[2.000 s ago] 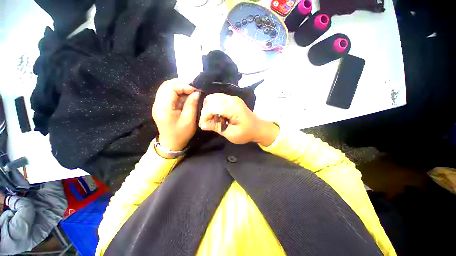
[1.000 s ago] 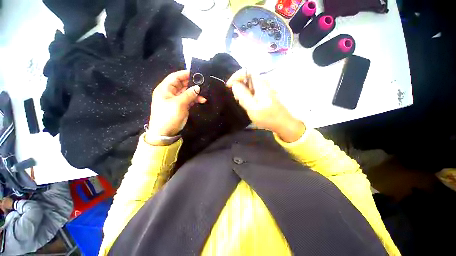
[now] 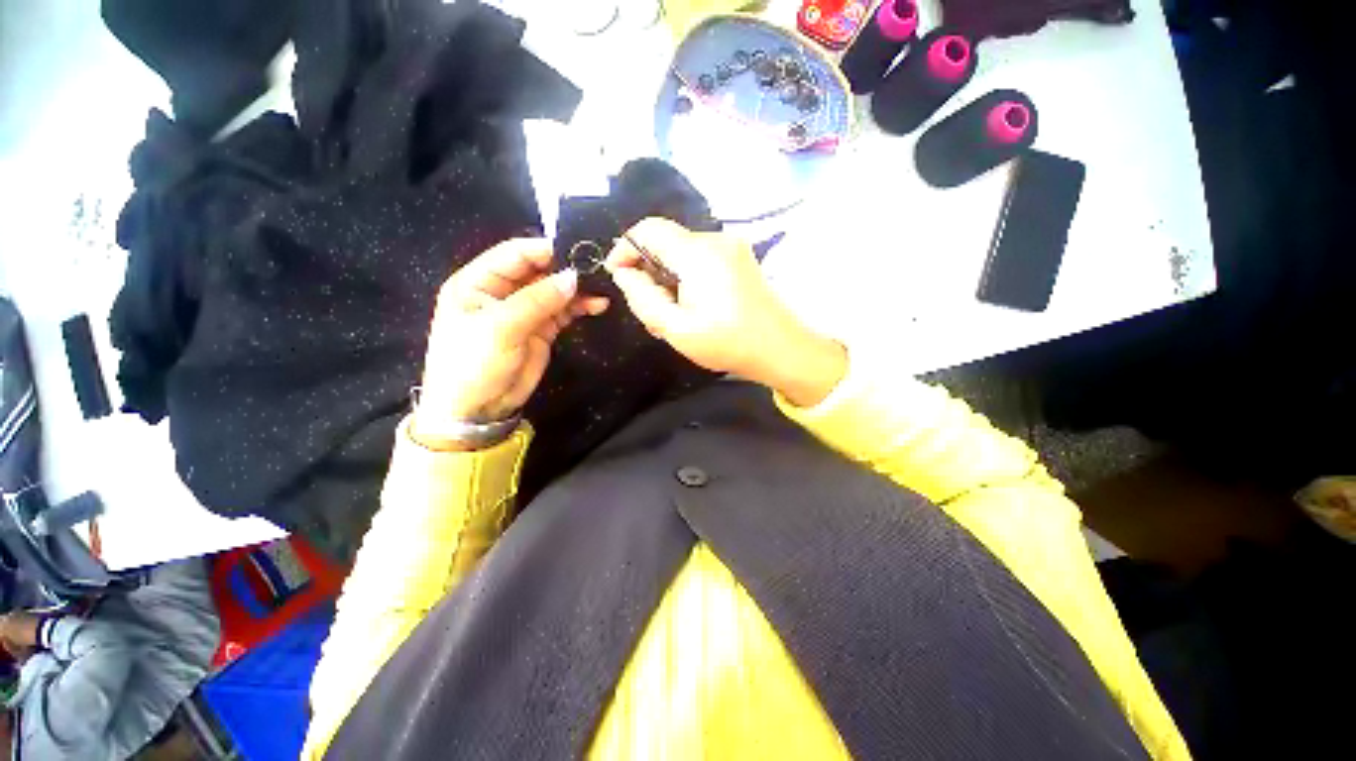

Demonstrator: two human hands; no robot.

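Note:
A black speckled garment (image 3: 327, 298) is heaped on the left of the table, and a part of it lies between my hands. A round button with a shiny rim (image 3: 588, 259) lies on the garment's edge. My left hand (image 3: 498, 327) pinches that edge beside the button. My right hand (image 3: 706, 298) is close at the button's right side, with a slim dark tool, seemingly small snips (image 3: 650, 260), in its fingers. A needle cannot be made out.
A dish of buttons (image 3: 756, 164), three black thread cones with pink ends (image 3: 974, 138), a red packet (image 3: 833, 18) and a dark smartphone (image 3: 1032, 231) are on the white table. A dark bar (image 3: 85, 366) lies far left. A person's grey sleeve (image 3: 112, 654) shows lower left near red and blue stools.
The button has come into view on the garment since the first frame. My right hand moved out to the right, then came back in to the button. My left hand still pinches the edge.

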